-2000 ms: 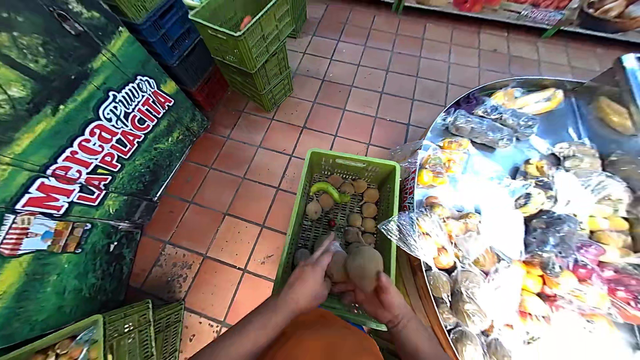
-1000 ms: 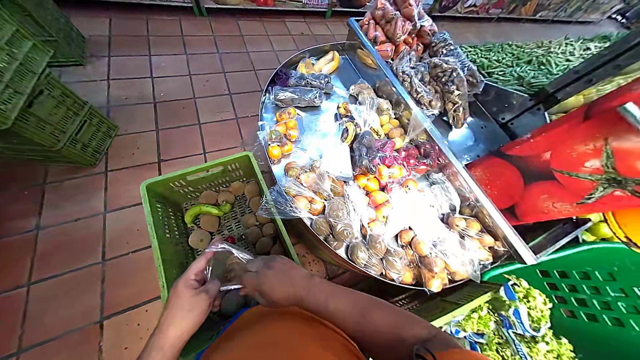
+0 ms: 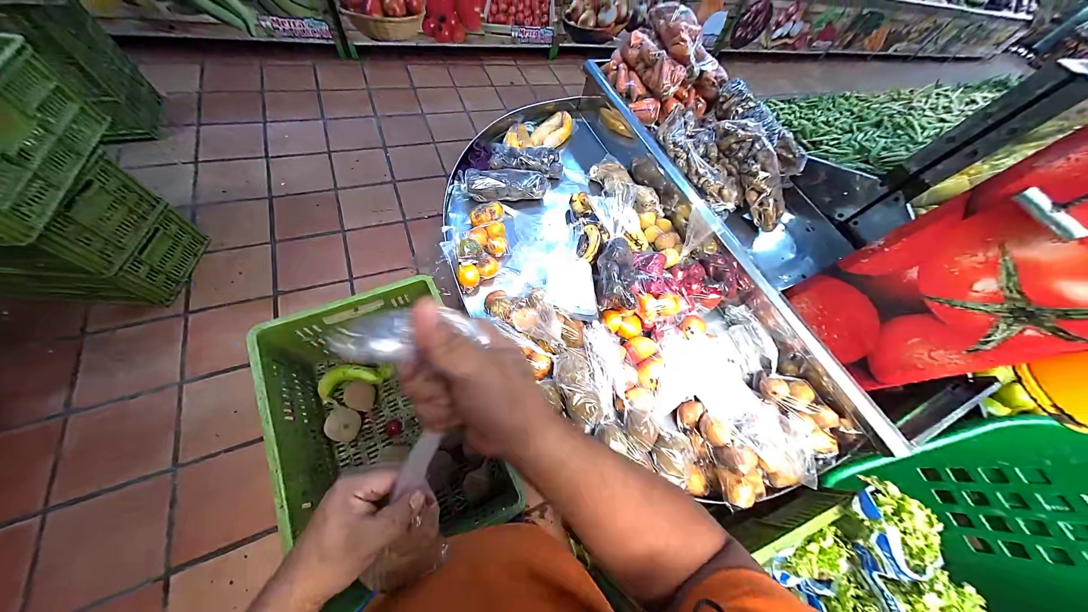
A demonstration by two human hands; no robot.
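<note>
My left hand (image 3: 361,527) pinches the twisted neck of a clear plastic bag (image 3: 421,463); the bag's filled lower part hangs below the fingers, its contents hard to make out. My right hand (image 3: 463,382), blurred, is closed on the upper end of the bag, above and to the right of the left hand. Shiny plastic film (image 3: 365,336) sticks out to the left of the right fist. Both hands are over a green plastic crate (image 3: 270,425) holding round brownish produce (image 3: 342,423), a curved green pepper (image 3: 348,376) and a small red item (image 3: 393,427).
To the right stands a rounded metal display table (image 3: 544,225) with bagged fruit and vegetables. Green crates (image 3: 110,229) are stacked at the left on the tiled floor (image 3: 229,340). Bagged lettuce (image 3: 884,552) and a green basket (image 3: 1003,501) are at lower right. Green beans (image 3: 884,123) lie behind.
The view has swung right. The round produce that the hands held in the open is no longer seen bare; a clear bag is now between them. The right hand has risen above the left.
</note>
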